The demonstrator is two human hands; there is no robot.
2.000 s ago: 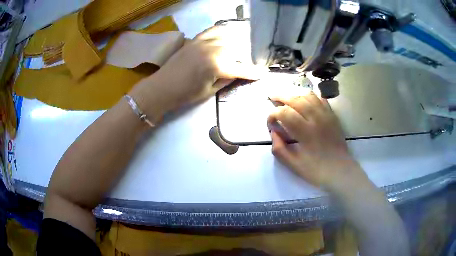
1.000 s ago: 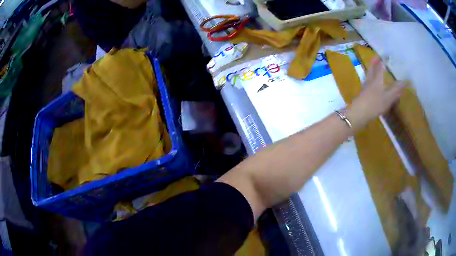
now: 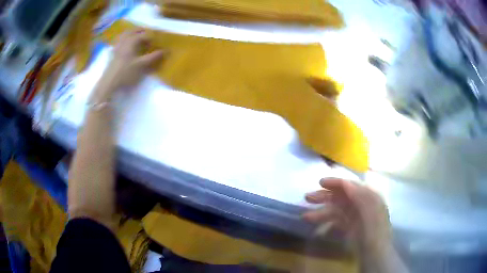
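Observation:
Mustard strips (image 3: pixel 229 72) lie across the white table, blurred by motion, reaching from my left hand to the lower right near the machine. Their right end (image 3: pixel 342 136) is a slanted piece with a small dark gap above it. My left hand (image 3: pixel 131 58) is on the left end of the strips; blur hides whether its fingers pinch the cloth. My right hand (image 3: pixel 352 208) is over the table's front edge, below the right end of the strips, with its fingers apart and nothing in it.
A thick mustard stack (image 3: pixel 251 13) lies behind the strips. The blurred sewing machine (image 3: pixel 422 74) stands at the right under bright light. Mustard fabric (image 3: pixel 203 234) hangs below the front edge (image 3: pixel 213 194). More mustard fabric (image 3: pixel 26 208) is at the lower left, by a blue edge.
The view has swung back from the blue basket towards the machine. My left hand is still at the mustard strips, which have shifted in the view. My right hand is visible again, now empty.

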